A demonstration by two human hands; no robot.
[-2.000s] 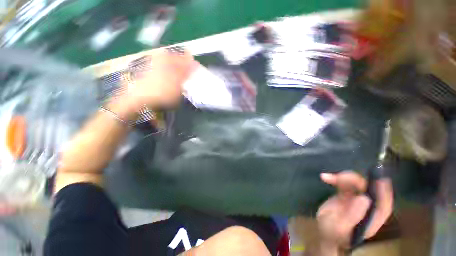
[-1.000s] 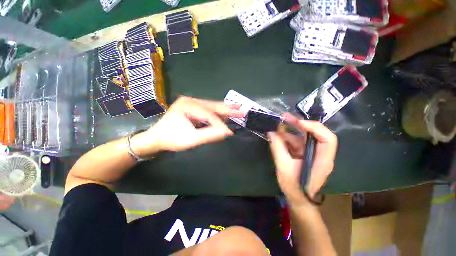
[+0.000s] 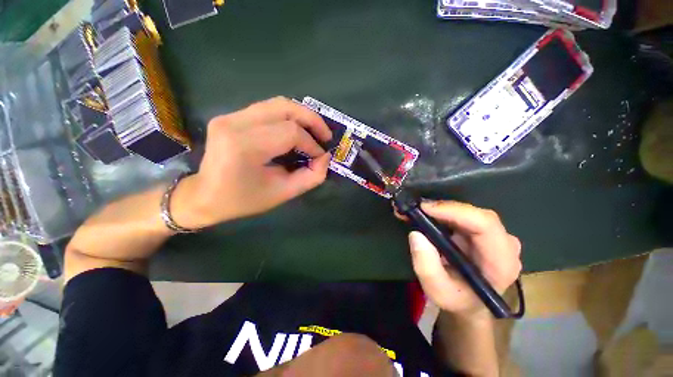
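A phone board (image 3: 398, 158) with a white frame and red end lies slanted on the dark green mat in front of me. My left hand (image 3: 269, 158) holds a dark LCD module (image 3: 334, 135) over the board's left part. The module's orange flex tail (image 3: 344, 147) lies at mid-board. My right hand (image 3: 468, 254) grips a black soldering iron (image 3: 454, 254). Its thin metal tip points up-left across the board's black area and reaches the flex tail. Whether the tip touches the pads is too small to tell. My left fingers partly hide the module and board.
Another phone board (image 3: 516, 96) lies at upper right, below stacked boards (image 3: 516, 11). LCD stacks (image 3: 136, 96) stand at upper left, with one separate LCD group (image 3: 188, 9) at the top. Clear trays (image 3: 22, 177) and a small fan (image 3: 18, 269) are at left. A round container (image 3: 657, 147) is at the right edge.
The view has moved closer. The iron, earlier upright in my right hand, now points onto the board. The LCD module, earlier between both hands, is now in my left fingers, with its flex tail at mid-board.
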